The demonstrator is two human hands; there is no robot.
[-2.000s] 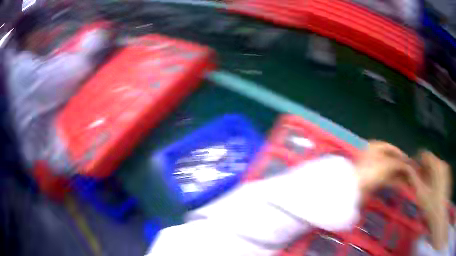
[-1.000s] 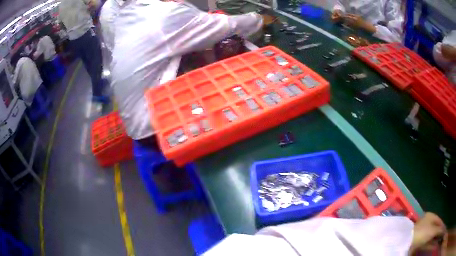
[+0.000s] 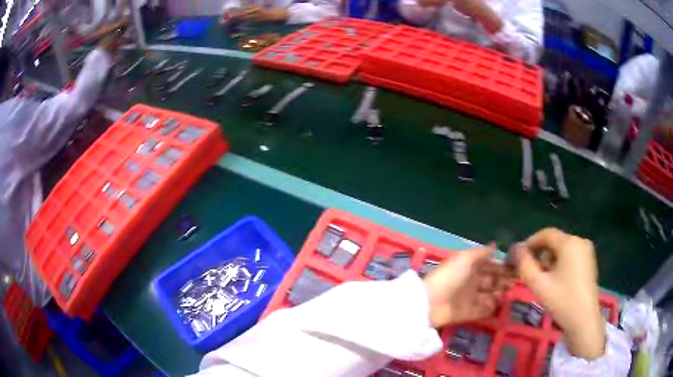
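Note:
My left hand (image 3: 472, 287) and my right hand (image 3: 564, 283) are close together above the right part of a red compartment tray (image 3: 294, 259). The fingertips of both hands meet around a small dark grey piece (image 3: 511, 254), partly hidden and blurred. Which hand bears it is hard to tell; the right thumb and fingers are pinched at it. The tray's pockets hold flat grey mesh pieces (image 3: 310, 287), several side by side. My left sleeve covers part of the tray.
A blue bin (image 3: 170, 283) of loose silver slivers stands left of the tray. A second red tray (image 3: 74, 199) is further left. Grey strips (image 3: 289, 101) lie on the green belt (image 3: 413, 169). Stacked red trays (image 3: 450, 70) stand across it. People in white coats work left and opposite.
The view has swung right, so both hands and more of the near tray and belt now show. The hands stay together over the tray.

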